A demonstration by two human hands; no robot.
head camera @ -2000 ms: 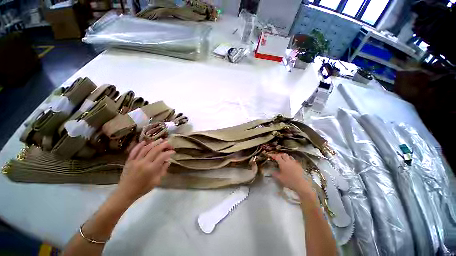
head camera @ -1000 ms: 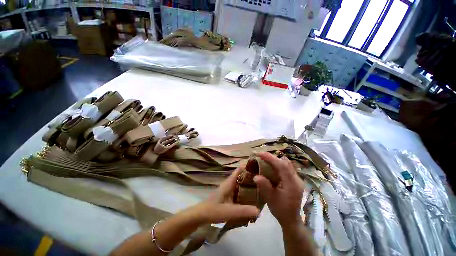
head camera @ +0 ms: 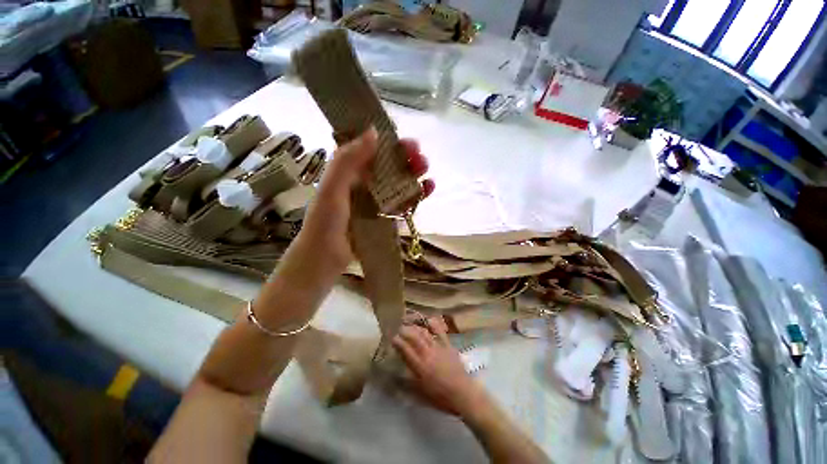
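My left hand [head camera: 349, 195], with a bracelet on its wrist, is raised over the table and grips a folded khaki strap bundle [head camera: 349, 95], which stands tilted out of its top. A gold clasp [head camera: 413, 237] hangs below the bundle. A loose length of khaki webbing [head camera: 385, 281] drops from my hand to the table. My right hand [head camera: 435, 362] is low at the table, its fingertips at this webbing and a small reddish-brown piece. Whether they grip is unclear. A white toothed band [head camera: 472, 360] shows partly beside my right hand.
Finished bundles with white bands [head camera: 238, 195] lie at left. A row of loose straps [head camera: 490, 263] crosses the table [head camera: 100, 299]. White toothed bands [head camera: 580, 349] and plastic-wrapped grey lengths [head camera: 725, 317] are at right. A red-and-white box [head camera: 571, 98] and plant [head camera: 646, 107] stand behind.
My left hand has lifted the folded bundle up from between both hands. My right hand has left the bundle and moved down to the table. The view has shifted.
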